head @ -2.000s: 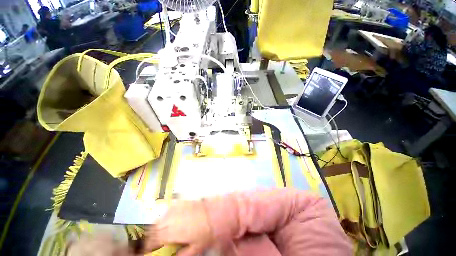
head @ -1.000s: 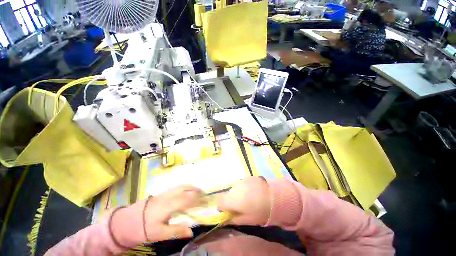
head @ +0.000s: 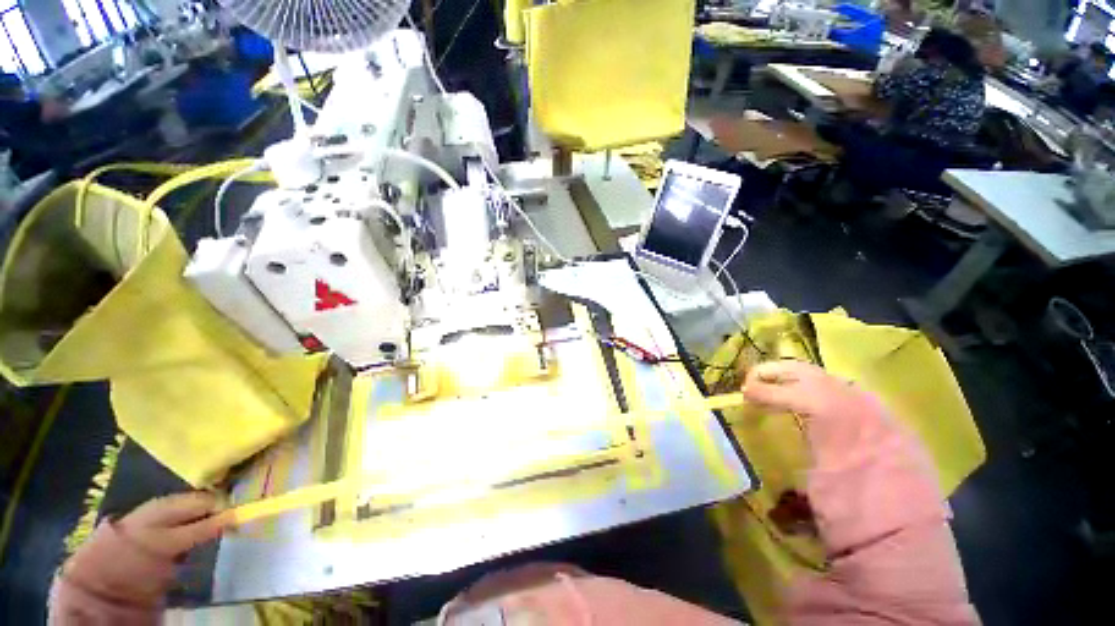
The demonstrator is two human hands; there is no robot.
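A long narrow yellow handle strap (head: 294,499) is stretched across above the work plate (head: 489,553). My left hand (head: 171,526) grips its left end at the plate's lower left. My right hand (head: 789,389) holds its right end beyond the plate's right edge. The strap's middle is washed out by glare. The yellow-covered clamp frame (head: 422,383) sits under the white sewing machine head (head: 336,284). The needle area is too bright to make out.
A yellow tote bag (head: 202,379) stands left of the machine. The red-and-black snips (head: 636,351) lie right of the clamp. A control panel (head: 691,220) and a yellow bag pile (head: 911,379) are at right. A hanging bag (head: 608,73) and fan (head: 320,15) are behind. A person (head: 935,92) sits farther back.
My hands were together at the plate's front edge on yellow material. They have moved wide apart, with the strap now stretched between them. The camera view has shifted.
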